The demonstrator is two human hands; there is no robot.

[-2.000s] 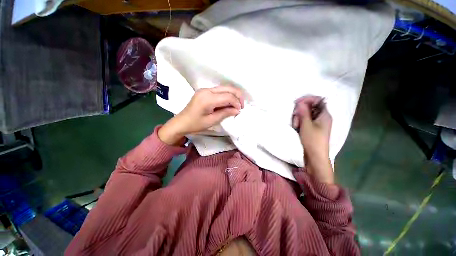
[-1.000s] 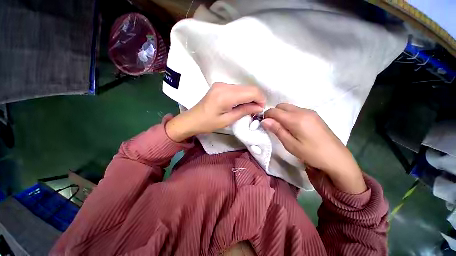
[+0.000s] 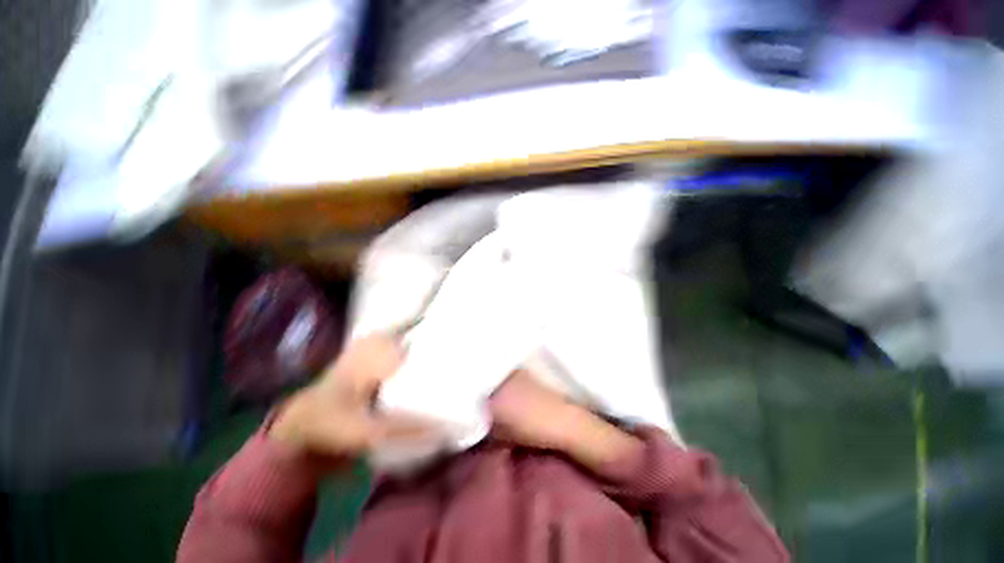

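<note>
The off-white garment [image 3: 484, 297] lies over my lap and hangs against the table front, bunched near my body. The frame is blurred. My left hand [image 3: 350, 401] grips a fold of the garment at its left side. My right hand [image 3: 550, 418] lies at the lower middle, its fingers partly hidden by the cloth, so I cannot tell whether it holds anything. No button, needle or snips can be made out in my hands.
The white table [image 3: 528, 123] with a wooden edge runs across in front. A dark mat [image 3: 495, 66] with white items lies on it. A dark-red waste basket [image 3: 281, 333] stands on the floor at left. Pale cloth [image 3: 881, 253] hangs at right, and a dark cloth bin [image 3: 110, 341] is at far left.
The view has tilted up to show the table top. Both hands have parted from their pinch at the buttons, and the garment is turned and bunched. The label and buttons no longer show.
</note>
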